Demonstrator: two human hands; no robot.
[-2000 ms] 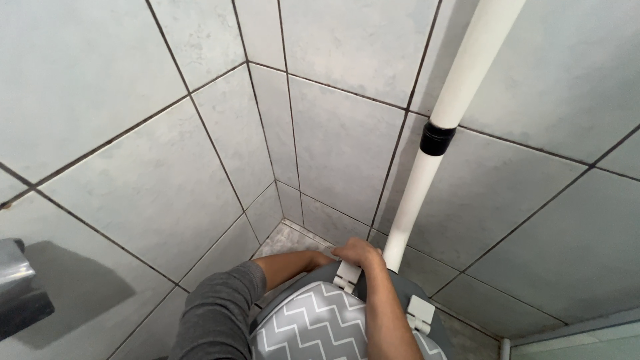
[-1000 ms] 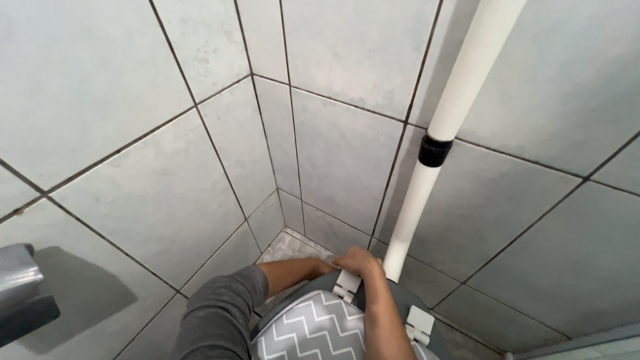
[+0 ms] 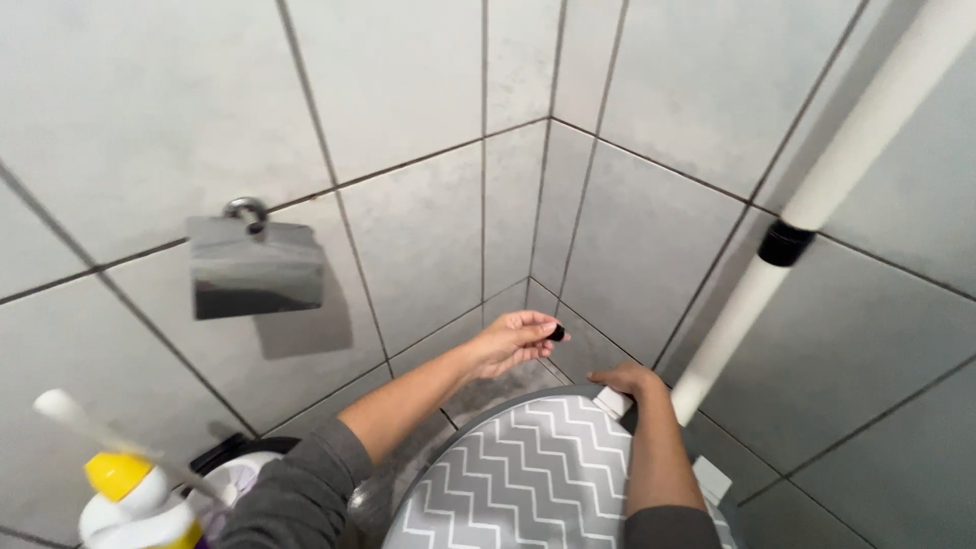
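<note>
My left hand is raised left of the toilet's hinge side, pinching a small black part between thumb and fingers. The toilet lid, grey with a white zigzag pattern, is closed. My right hand rests at the lid's back edge by a white hinge block, its fingers partly hidden; whether it grips anything I cannot tell. A second white hinge block shows to the right of my right forearm.
A white pipe with a black collar runs down behind the toilet. On the left tiled wall is a chrome toilet-paper holder. Below it stand a yellow-capped white bottle, a white-handled brush and a bin.
My left hand has moved left, away from the hinge, and now shows a small black part in its fingers. My right hand remains near the hinge. The view has swung left.
</note>
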